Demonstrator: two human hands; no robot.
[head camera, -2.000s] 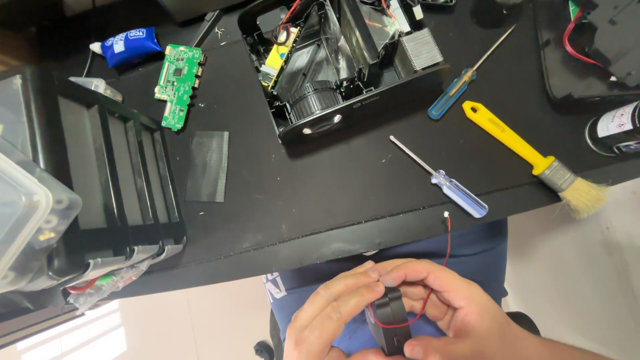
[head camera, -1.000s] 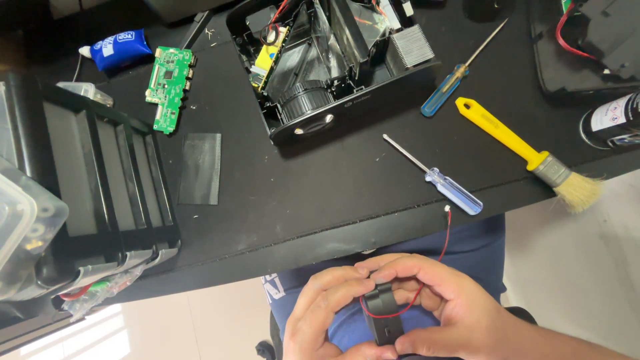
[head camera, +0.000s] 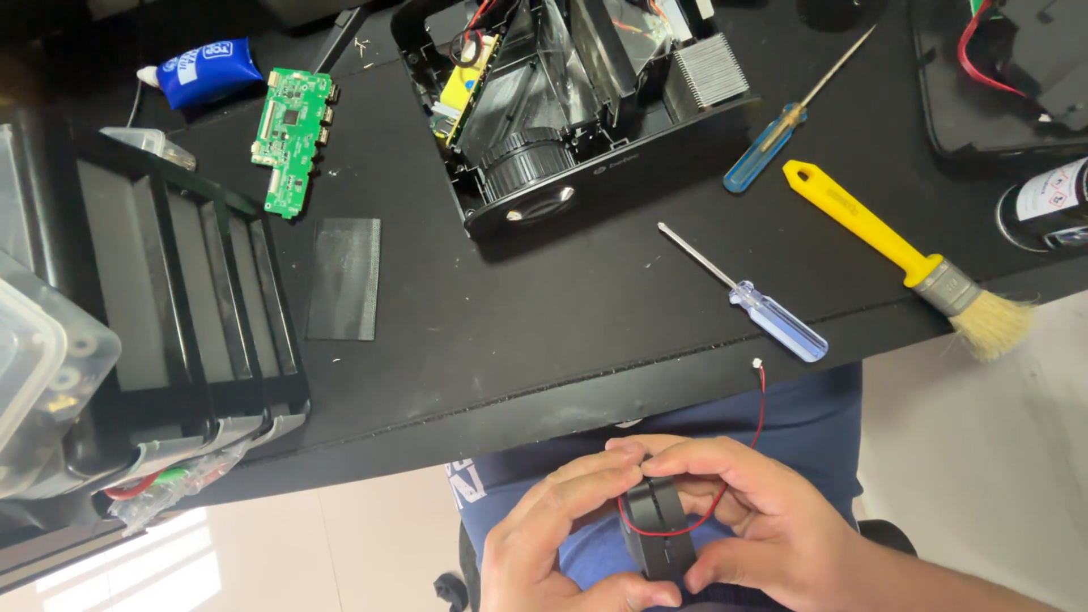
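Observation:
My left hand (head camera: 565, 527) and my right hand (head camera: 756, 518) hold a small black plastic part (head camera: 659, 527) between them over my lap, below the table's front edge. Fingertips of both hands meet at its top end, and both thumbs are at its lower end. A thin red wire (head camera: 762, 399) loops across the part and runs up to a small white connector (head camera: 757, 364) by the table edge. Beyond, on the black table, lies a screwdriver with a clear handle (head camera: 778, 321). An opened black projector housing (head camera: 578, 157) with a lens and a metal heatsink (head camera: 711, 71) stands farther back.
To the right are a blue-handled screwdriver (head camera: 765, 149), a yellow-handled brush (head camera: 867, 221), a can (head camera: 1045, 204) and a black cover (head camera: 977, 140). On the left stand a black drawer rack (head camera: 191, 280), a green circuit board (head camera: 293, 140), a blue tube (head camera: 208, 74) and a dark flat strip (head camera: 344, 279).
The black part was tilted in my hands two seconds ago and now stands more upright, with the red wire lower across it. Both hands still hold it.

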